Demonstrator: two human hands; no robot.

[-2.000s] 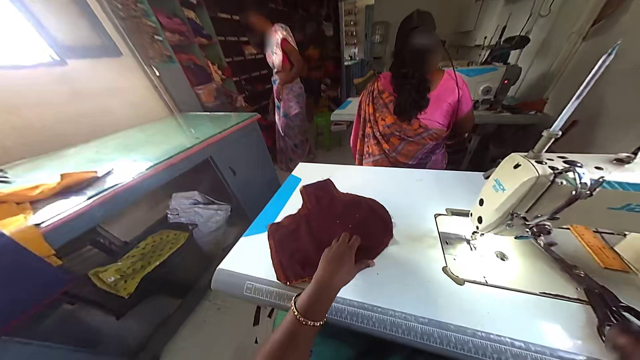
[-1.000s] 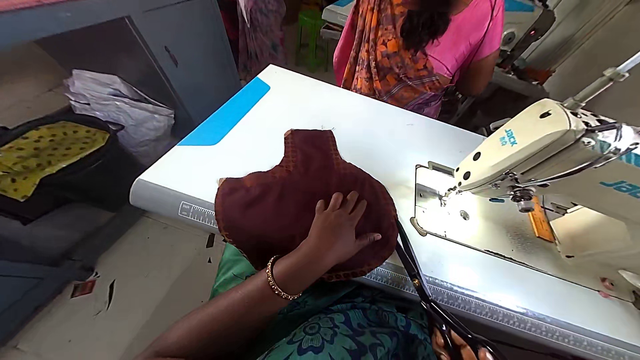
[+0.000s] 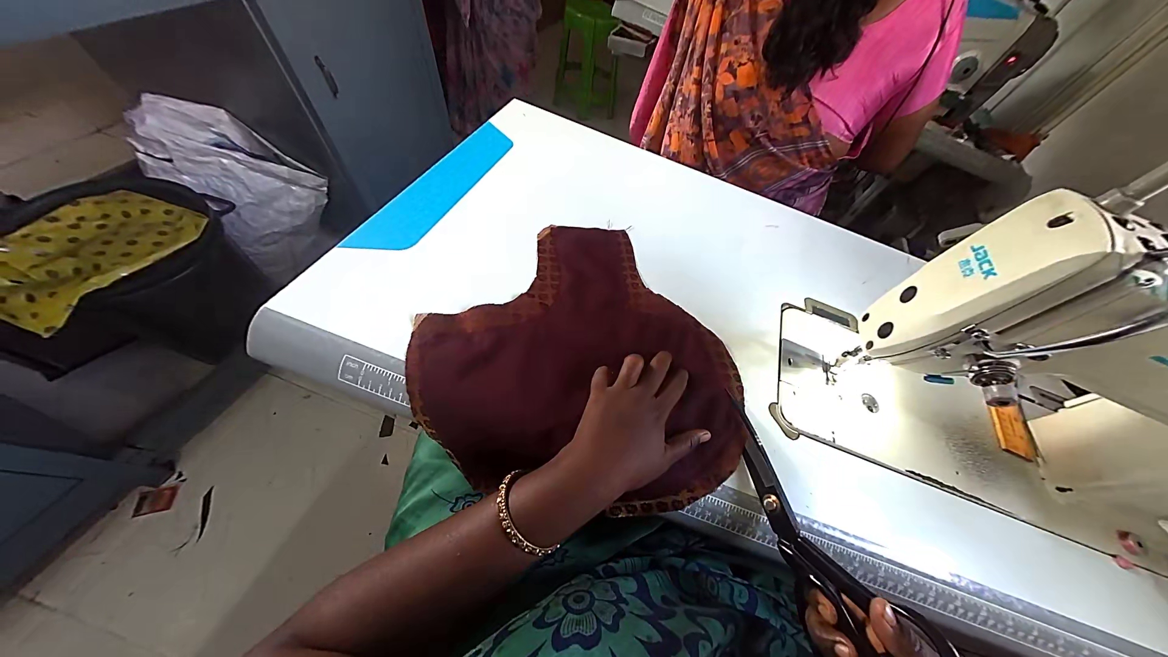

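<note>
A maroon fabric piece with a patterned, stitched border lies on the white sewing table, its narrow neck pointing away from me and its near edge overhanging the table. My left hand rests on it with the fingers spread, pressing it from above. My right hand, at the lower right, holds the handles of black fabric scissors. Their tips touch the right edge of the cloth; whether the cloth lies between the blades cannot be told.
A Jack sewing machine with its lamp lit stands at the right. A ruler strip runs along the table's near edge. At the left are a black bin with yellow cloth and a white sack. A person sits beyond the table.
The scissors, at the far right two seconds ago, have come to the cloth's right edge in my right hand. The cloth now sits nearer the front edge. The view has tilted down.
</note>
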